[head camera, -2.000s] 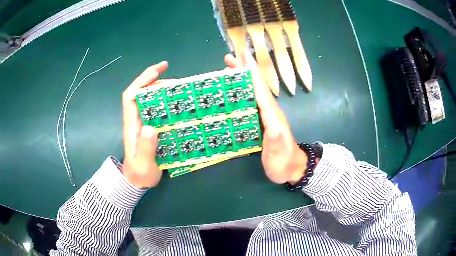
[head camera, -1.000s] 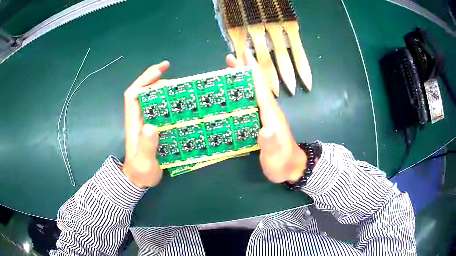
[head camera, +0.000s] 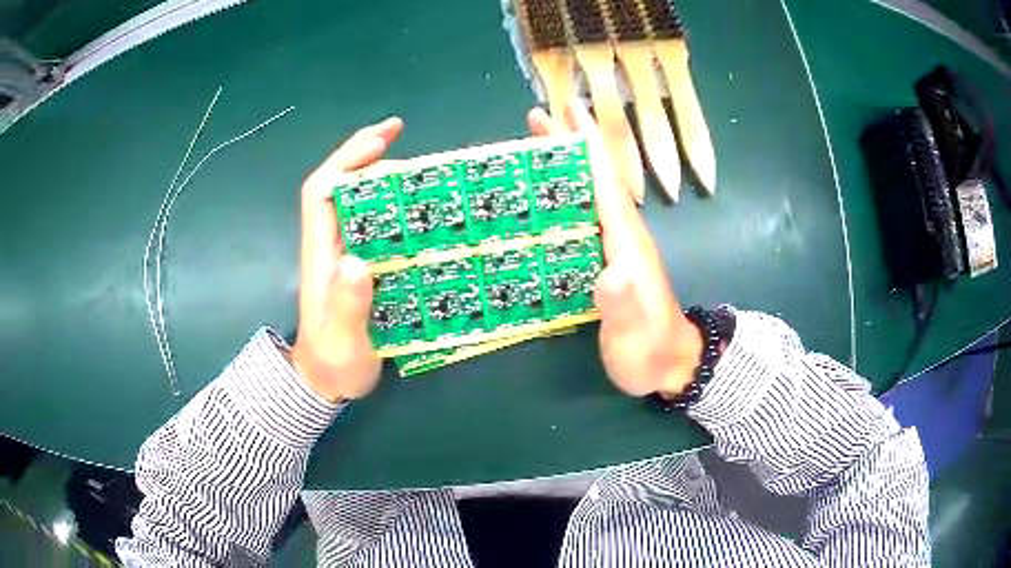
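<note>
A green PCB panel (head camera: 477, 239) with two rows of four small boards and yellow-tan rails faces up, slightly tilted, in front of me. A second panel (head camera: 427, 363) shows below its lower edge at a slight angle; the rest of it is hidden. My left hand (head camera: 338, 288) grips the left edge, thumb on the front and fingers up past the top left corner. My right hand (head camera: 637, 288) grips the right edge, its fingers partly behind the panel. A dark bead bracelet is on the right wrist.
Wooden-handled brushes (head camera: 654, 122) lie beyond the panel, behind my right fingers. Thin silvery solder wire (head camera: 152, 255) lies on the green mat at the left. A black boxy unit (head camera: 911, 194) with a cord and a pale label (head camera: 978, 227) stands at the right. The bench edge curves nearest me.
The whole view has shifted, so bench items, hands and panels all appear slightly further right and a little higher. The grip on the panels looks the same.
</note>
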